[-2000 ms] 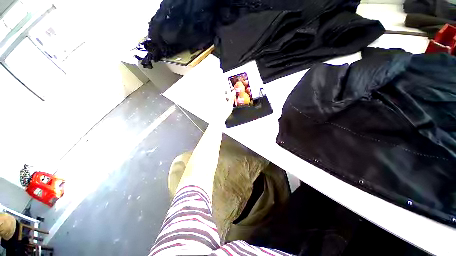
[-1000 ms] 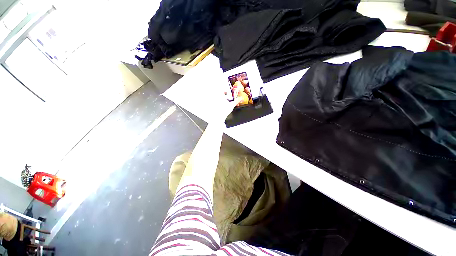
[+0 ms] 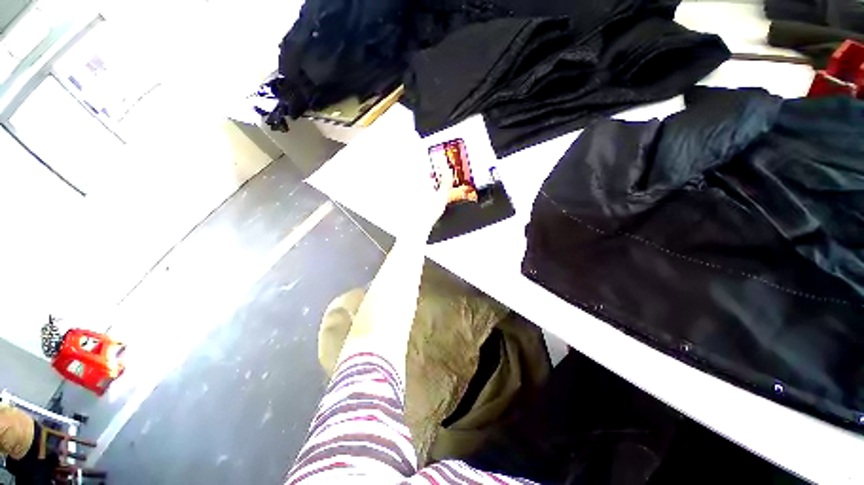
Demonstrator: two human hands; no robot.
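My left forearm in a striped sleeve reaches to the smartphone (image 3: 451, 163), which leans upright in a black phone holder (image 3: 474, 217) on the white table. My left hand (image 3: 443, 197) is washed out by glare at the lower part of the screen; its fingers cannot be made out clearly. A black garment (image 3: 682, 256) lies spread on the table to the right, with small bright metal dots along its near hem and a pale dashed stitch line. No hand touches it. My right hand is not in view.
Other black garments (image 3: 559, 71) lie piled at the table's far side. Red boxes (image 3: 841, 71) stand at the far right. A khaki sack (image 3: 455, 350) is below the table edge (image 3: 606, 332). A red crate or stool (image 3: 88, 360) stands on the grey floor (image 3: 237, 313).
The picture on the phone screen has changed. My left hand has shifted slightly at the lower part of the screen. The spread garment has not moved.
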